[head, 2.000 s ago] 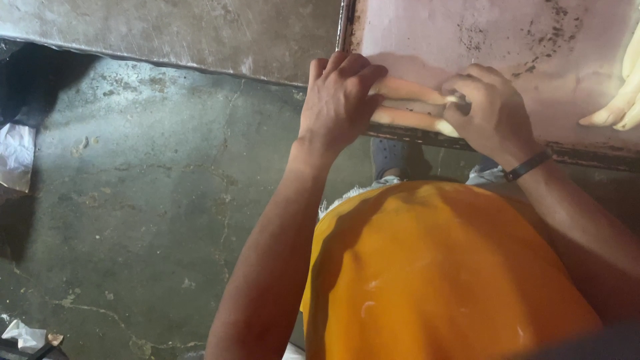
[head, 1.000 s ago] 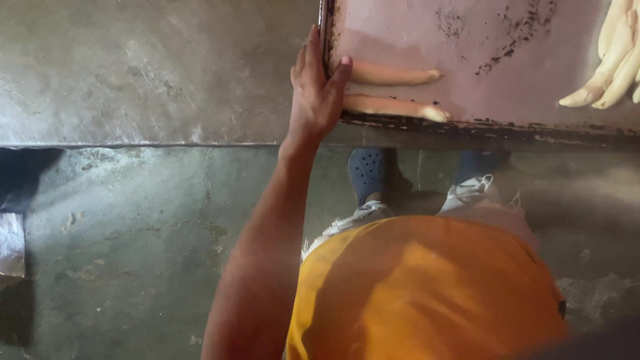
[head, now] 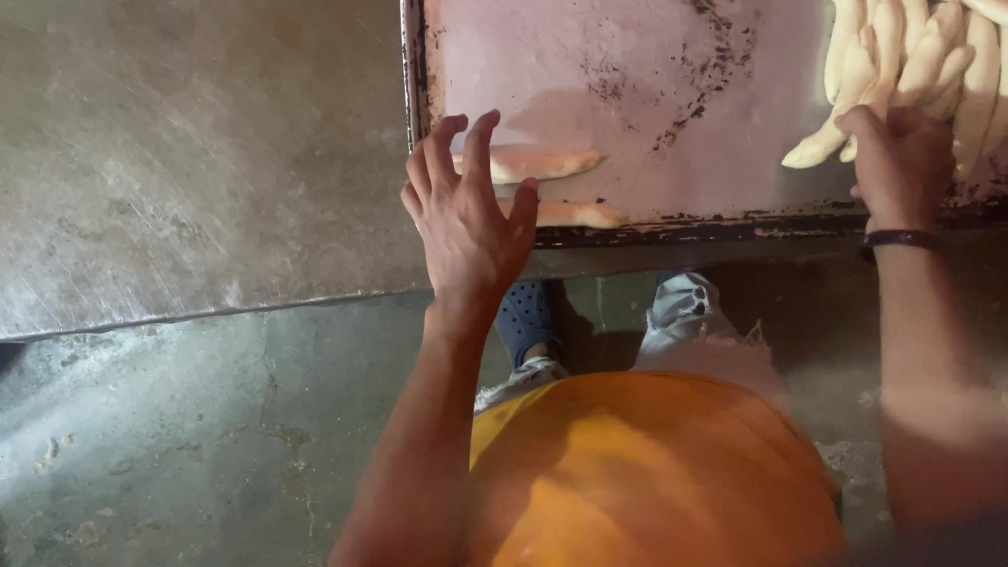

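Observation:
Two strips of dough lie side by side near the left front corner of a worn metal tray (head: 677,224). My left hand (head: 476,209) is over their left ends, its fingers spread and holding nothing; it partly hides the upper dough strip (head: 543,164) and the lower dough strip (head: 575,213). At the tray's right side, my right hand (head: 902,169) reaches into a pile of pale dough strips (head: 882,59). Its thumb and forefinger are at the lower end of the pile, and whether they grip a strip cannot be seen.
The tray rests on a scratched table (head: 197,157), whose front edge runs just below it. Beneath lie the concrete floor (head: 205,441) and a blue perforated clog (head: 526,319). Dark worn patches mark the tray's surface.
My right hand was at the two strips at first, was out of view a second ago, and is now at the pile. My left hand has moved off the tray's left rim with its fingers spread.

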